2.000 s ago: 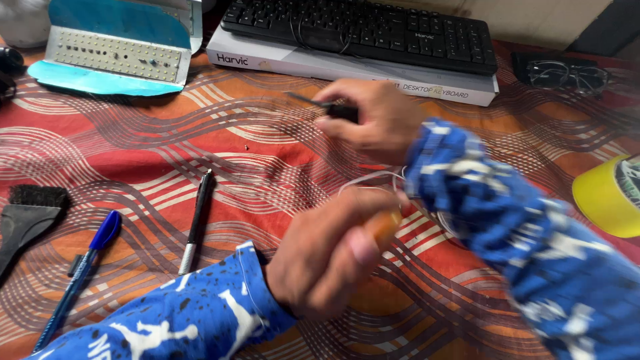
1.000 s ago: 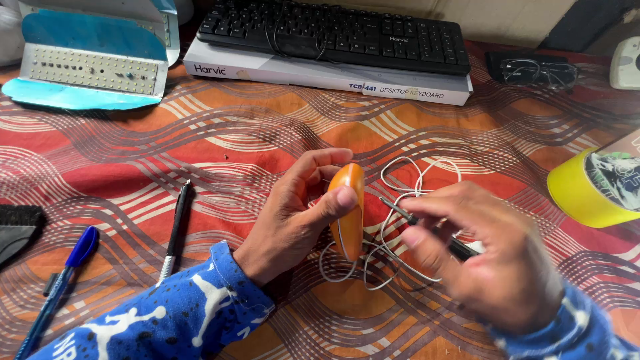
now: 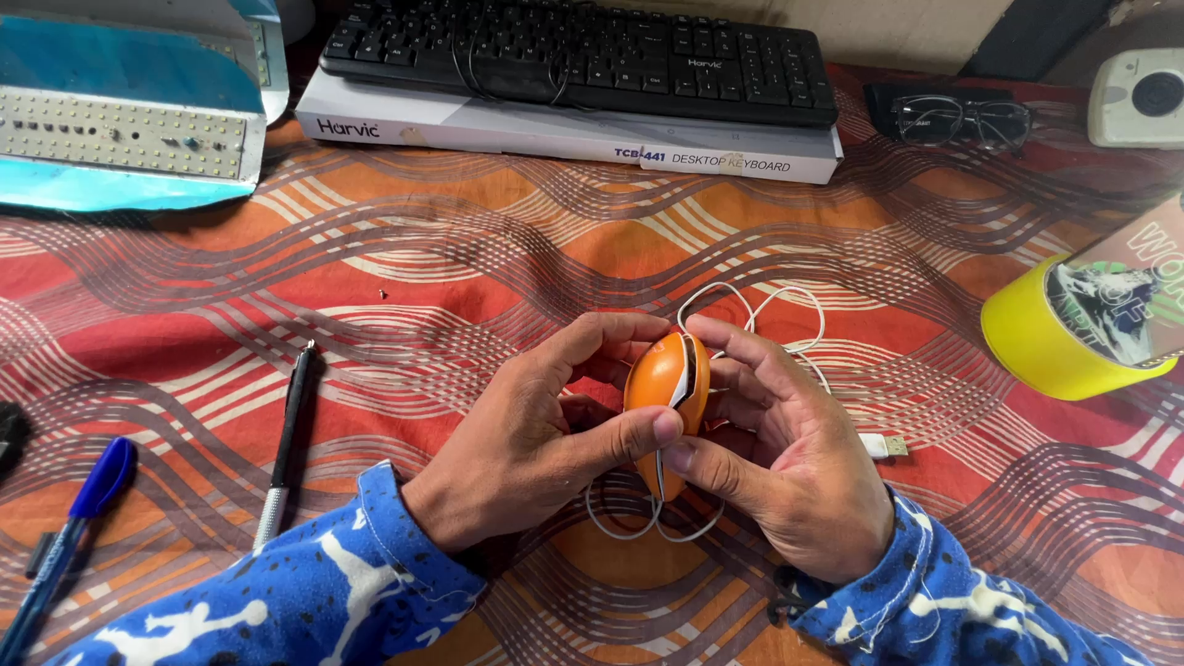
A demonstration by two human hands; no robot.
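An orange computer mouse (image 3: 655,373) is held between both hands, its shell parted by a gap along one side. My left hand (image 3: 546,430) grips it from the left with the thumb across its front. On the other side, my right hand (image 3: 786,453) holds it with fingertips and thumb. A thin white cable (image 3: 622,536) loops below and behind the mouse, and its white USB plug (image 3: 886,446) lies right of my right hand. Near my right wrist a small dark object (image 3: 784,597) is partly hidden. A tiny screw (image 3: 382,294) lies on the patterned cloth.
A black keyboard (image 3: 592,60) rests on its white box (image 3: 555,148) at the back. Eyeglasses (image 3: 962,120) and a yellow cup-like container (image 3: 1064,342) are at right. At left are a black pen (image 3: 287,435), a blue pen (image 3: 79,527) and an LED panel (image 3: 120,134).
My right hand held a dark, slim tool a second ago; it now holds the mouse together with my left hand. A gap now shows in the mouse's shell.
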